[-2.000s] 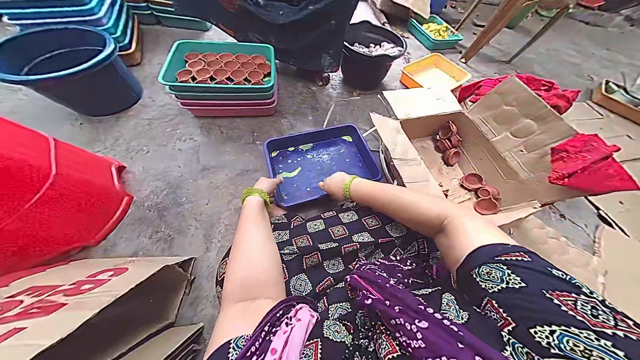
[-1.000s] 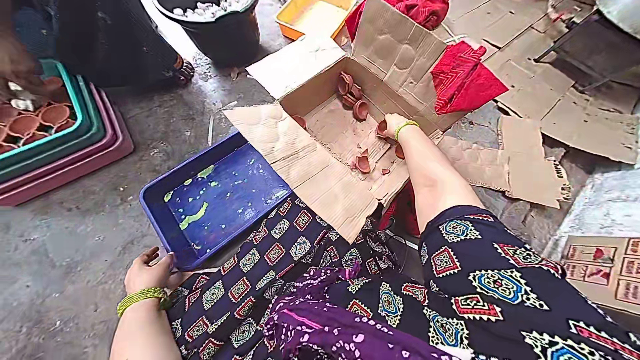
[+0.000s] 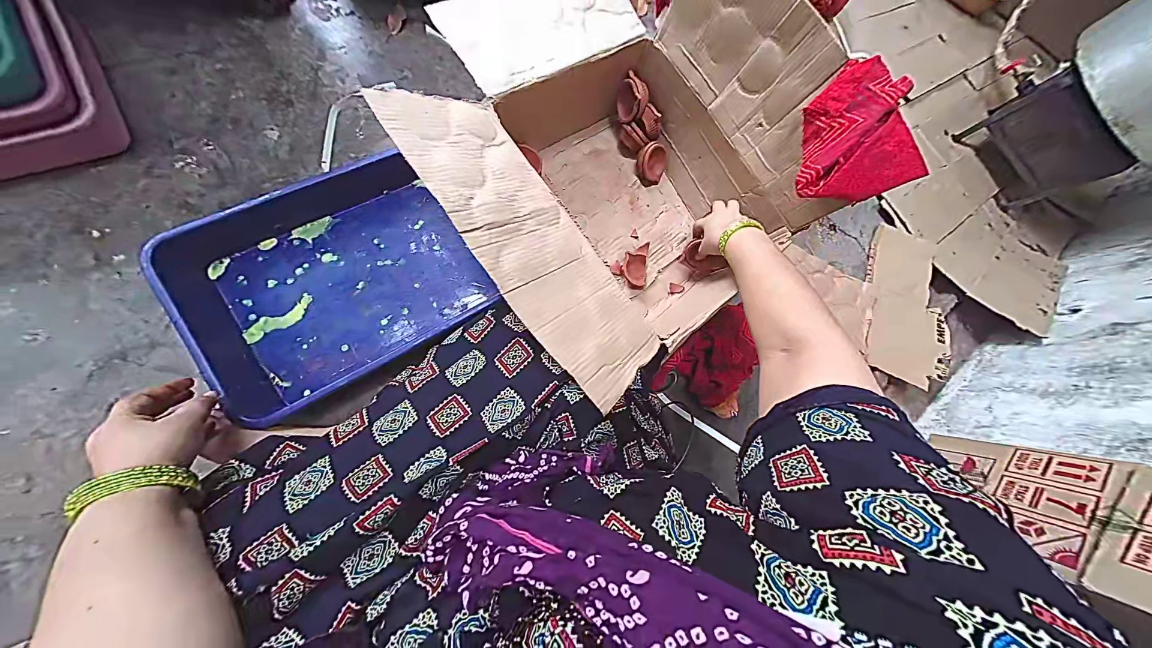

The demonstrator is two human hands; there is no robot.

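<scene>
My right hand (image 3: 718, 229) reaches into an open cardboard box (image 3: 576, 108), its fingers on a small clay cup (image 3: 702, 261) near the box's near right corner. A broken clay cup (image 3: 635, 268) and small shards lie beside it. Several more clay cups (image 3: 641, 135) lean in a group at the far wall of the box. My left hand (image 3: 166, 423) is at the near left corner of a blue plastic tray (image 3: 351, 288) spotted with pale green; whether its fingers grip the rim cannot be told. One box flap overhangs the tray's right end.
Stacked pink and green trays (image 3: 90, 135) stand at the far left. A red patterned cloth (image 3: 859, 135) lies at the box's right flap. Flattened cardboard (image 3: 999, 261) covers floor at the right, near a dark metal stand (image 3: 1053, 135). A printed carton (image 3: 1053, 504) is at the lower right.
My right hand has left the blue tray's edge, where it was two seconds ago, and gone into the box among the clay cups. My left hand has stayed by the tray. The view has swung right.
</scene>
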